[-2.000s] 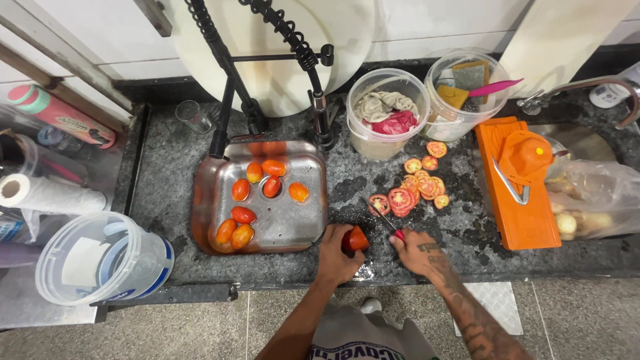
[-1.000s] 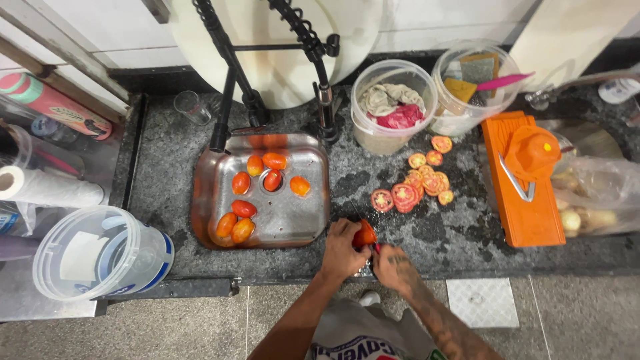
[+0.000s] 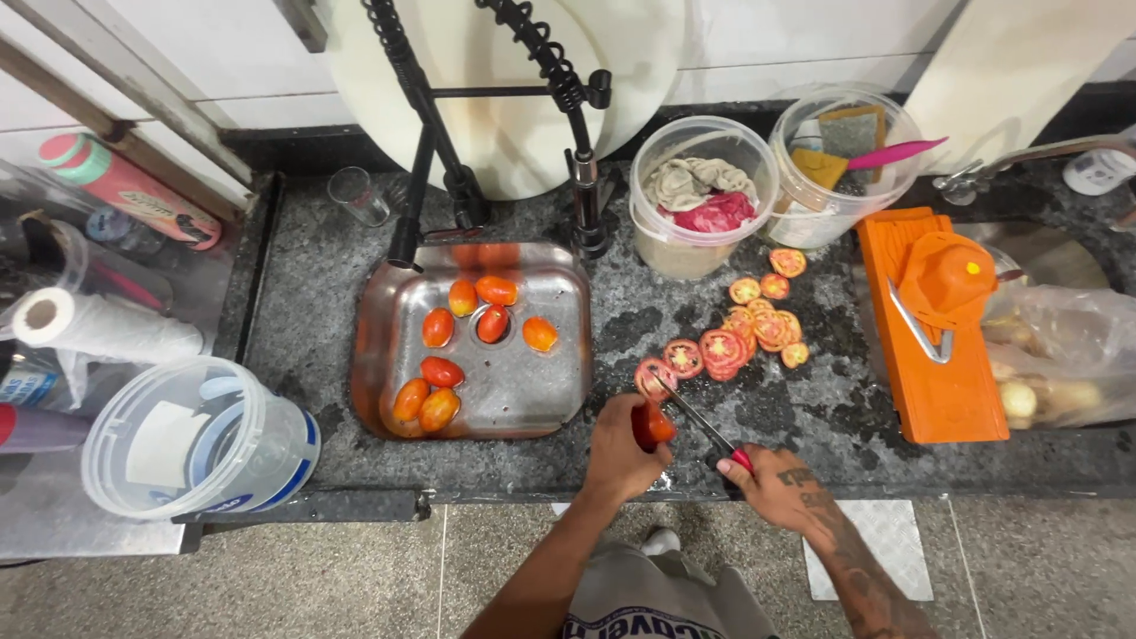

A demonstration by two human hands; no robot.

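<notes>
At the counter's front edge my left hand (image 3: 624, 448) grips a partly cut red tomato (image 3: 655, 426). My right hand (image 3: 770, 484) is closed round the red handle of a knife (image 3: 701, 419), whose blade points up and left, its tip over a tomato slice (image 3: 655, 379) just beyond the held tomato. More round slices (image 3: 723, 351) lie in a trail on the dark stone counter, running up and to the right. Several whole tomatoes (image 3: 439, 410) rest in the steel sink (image 3: 581, 355) to the left, one of them on the drain.
A black spring faucet (image 3: 453, 169) rises behind the sink. Two clear buckets (image 3: 648, 226) (image 3: 901, 186) hold cloths and cleaning things. An orange mandoline slicer (image 3: 923, 382) lies beside a plastic bag (image 3: 1065, 355). At left are a clear bucket (image 3: 293, 470), a plastic roll (image 3: 115, 328) and a glass (image 3: 355, 195).
The knife, against the held tomato a second ago, now points up and left over a slice. My hands have moved apart, and another slice lies at the near end of the trail.
</notes>
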